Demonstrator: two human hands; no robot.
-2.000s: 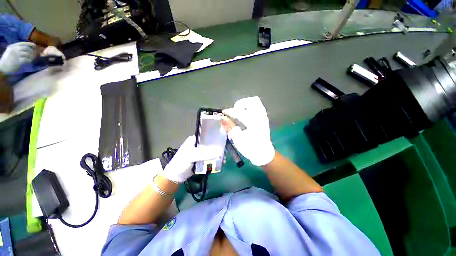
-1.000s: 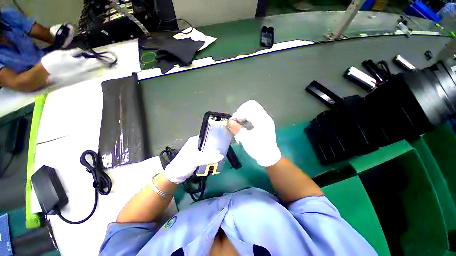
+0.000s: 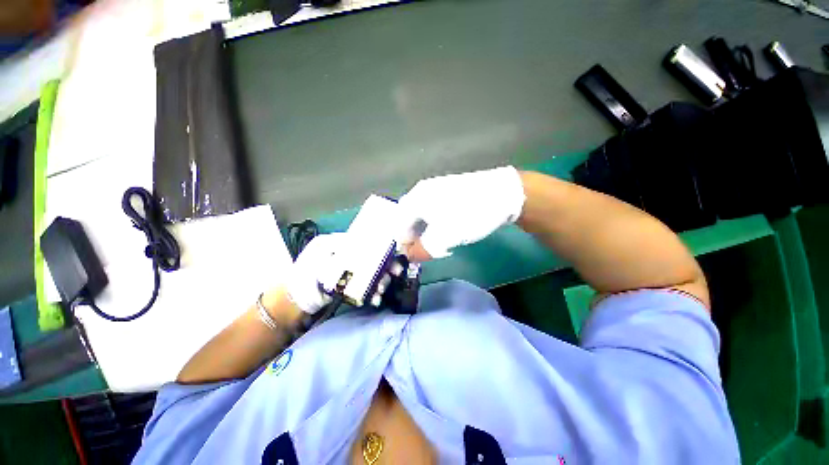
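A white-silver adapter inner unit [image 3: 373, 263] is held tilted close to my chest. My left hand [image 3: 320, 271], in a white glove, holds it from the left and below. My right hand [image 3: 462, 211], also gloved, is at its right side, with bare fingertips near a black part [image 3: 403, 289]; whether those fingers grip the unit or the black part is hidden. Dark cable [image 3: 302, 236] shows behind my left hand.
A black adapter [image 3: 73, 259] with coiled cord lies on a white sheet [image 3: 218, 300] at left, beside a dark shiny strip [image 3: 189, 127]. A housing part [image 3: 610, 95], silver unit [image 3: 695, 73] and stacked black parts [image 3: 718, 159] lie right. Green bins [image 3: 754, 318] stand lower right.
The view has tilted downward. The unit has come nearer my chest and turned, with its black-edged side now facing right. My right forearm has swung out to the right. The coworker is mostly out of view.
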